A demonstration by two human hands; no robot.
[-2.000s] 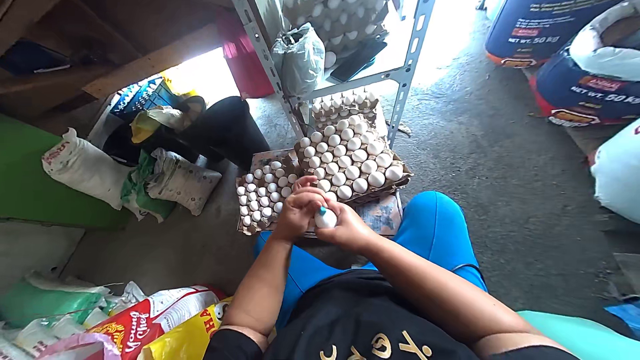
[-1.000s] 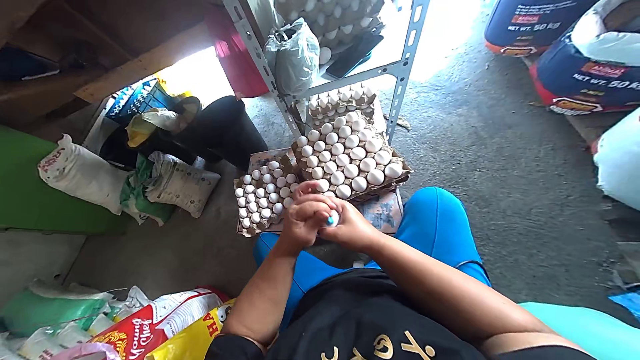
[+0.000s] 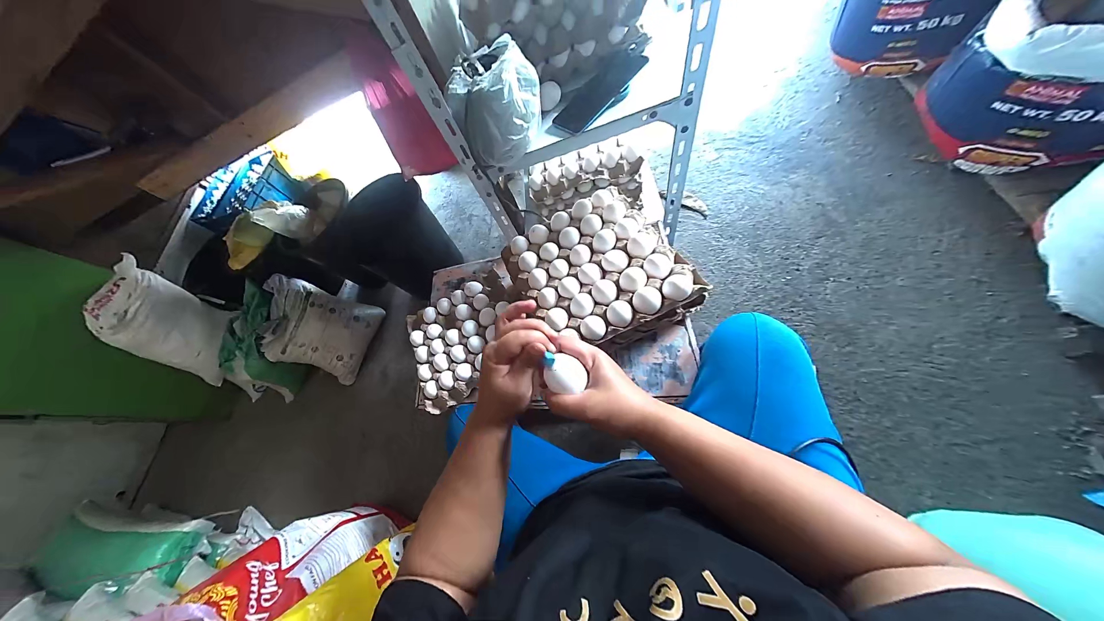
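Note:
My right hand (image 3: 604,384) is closed around a white egg (image 3: 567,374), its rounded side facing up. Against the egg's upper left rests my left hand (image 3: 515,358), with a small blue piece (image 3: 549,359) between its fingers and the shell; whether it is a cloth or sponge I cannot tell. Just beyond my hands, a stack of cardboard egg trays (image 3: 700,295) holds rows of white eggs. A lower tray (image 3: 414,366) of smaller-looking eggs lies to the left, partly behind my left hand. Another egg tray (image 3: 647,185) sits behind the stack, under the shelf.
A slotted metal shelf frame (image 3: 690,95) rises behind the trays, with a tied plastic bag (image 3: 500,103) and more eggs on it. Filled sacks (image 3: 159,323) and a black bucket (image 3: 388,228) stand at left. Large feed sacks (image 3: 1009,112) stand at upper right, and printed bags (image 3: 285,552) lie at lower left.
The egg was largely covered by my fingers one second ago and now shows more plainly, as it did two seconds ago. My left fingers have shifted on it; the trays look unchanged.

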